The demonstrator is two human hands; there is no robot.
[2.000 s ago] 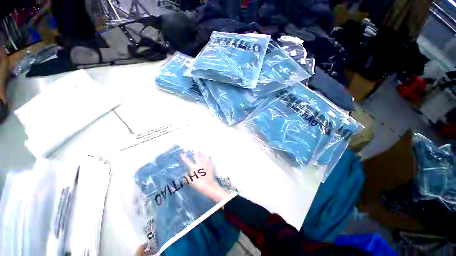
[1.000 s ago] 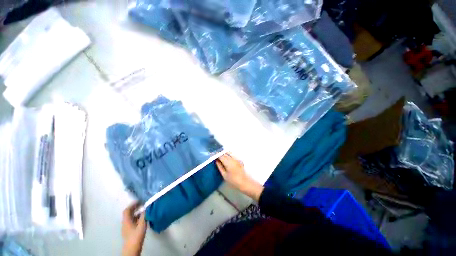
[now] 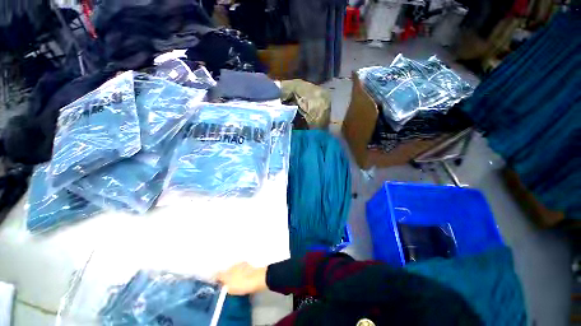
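Note:
A clear printed poly bag (image 3: pixel 159 299) with a folded blue garment inside lies at the table's front, cut off by the bottom edge. Its pale edge strip (image 3: pixel 218 308) faces right, and teal cloth (image 3: pixel 238 311) shows beyond it. My right hand (image 3: pixel 242 279) is at the upper end of this strip, fingertips on the bag's edge; the fingers are blurred, but they appear to hold it. My left hand is out of the picture.
Bagged blue garments (image 3: pixel 220 153) pile on the table's far side. Loose teal garments (image 3: pixel 318 184) hang at its right edge. A blue bin (image 3: pixel 439 197) and a carton (image 3: pixel 362 121) with bagged garments stand on the floor at right.
The view has swung right and up, bringing the bin and carton further in. The bag now sits at the bottom edge. My left hand has left the picture; my right hand stays at the bag's edge.

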